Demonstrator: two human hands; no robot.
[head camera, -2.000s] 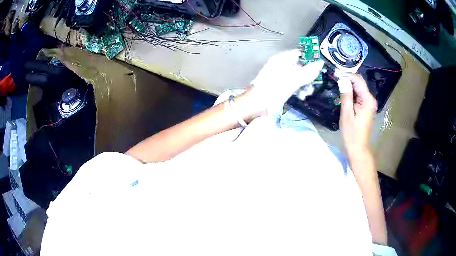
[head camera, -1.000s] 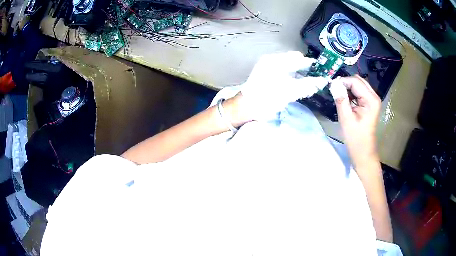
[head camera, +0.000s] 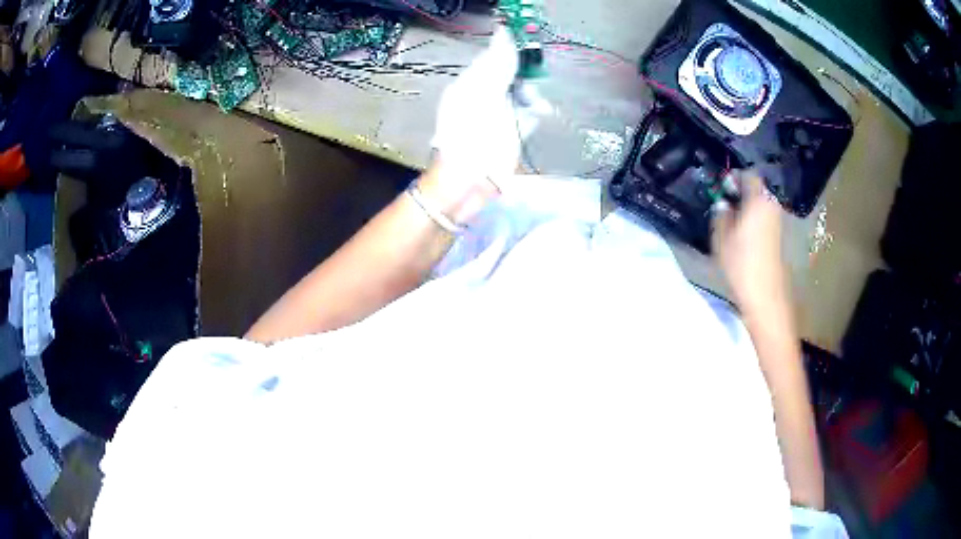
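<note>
My gloved left hand (head camera: 476, 116) holds a green circuit board (head camera: 524, 23) above the bench, away from the housings. A thin red wire runs from near the board towards the front housing. The front housing (head camera: 817, 158) lies on the bench with the round speaker (head camera: 729, 76) in its metal frame. The smaller open rear housing (head camera: 655, 174) lies against its near side, with dark parts inside. My right hand (head camera: 750, 223) is blurred at the rear housing's right part, fingers bent at a small green and pale part; its grip is unclear.
A pile of green boards with dark wires (head camera: 227, 76) lies at the bench's left. An open cardboard box (head camera: 126, 105) at the left has black housings and a speaker in or beside it. Black units (head camera: 927, 221) stand at the right. A pale rail (head camera: 843, 53) runs beyond the housings.
My left hand has moved left and away from the housings with the board. My right hand has shifted slightly down over the rear housing, whose inside now shows.
</note>
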